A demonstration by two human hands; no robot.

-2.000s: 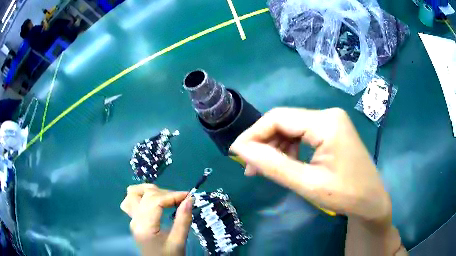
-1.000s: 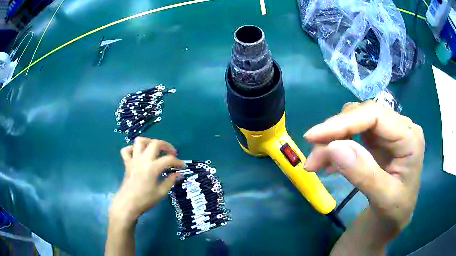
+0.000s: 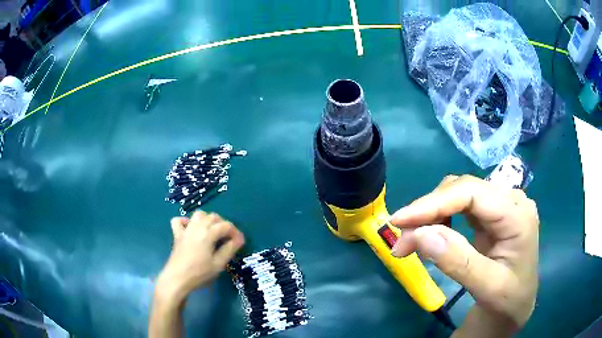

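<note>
A heat gun point(image 3: 353, 155) with scorched nozzle, black collar and yellow body lies in front of me. My right hand point(image 3: 478, 247) is over the handle's right side, thumb and index finger apart near the red switch, with nothing visible between them. My left hand point(image 3: 198, 254) is between two piles, fingers curled down; a dark bit shows at its fingertips, but I cannot tell if it is held. The looser pile of black leads with ring terminals point(image 3: 201, 177) lies above it. The neat row of leads with white sleeves point(image 3: 272, 290) lies to its lower right.
A crumpled clear bag over a grey bag point(image 3: 482, 86) lies at the upper right, with a small zip bag point(image 3: 509, 173) below it. A white sheet point(image 3: 589, 185) is at the right edge. A small pale scrap point(image 3: 158, 83) lies beyond the looser pile. A cord leaves the gun's handle.
The lead seen in my left fingertips two seconds ago is no longer visible there. My left hand has moved off the sleeved row's top edge. My right hand has moved from beside the collar to the handle.
</note>
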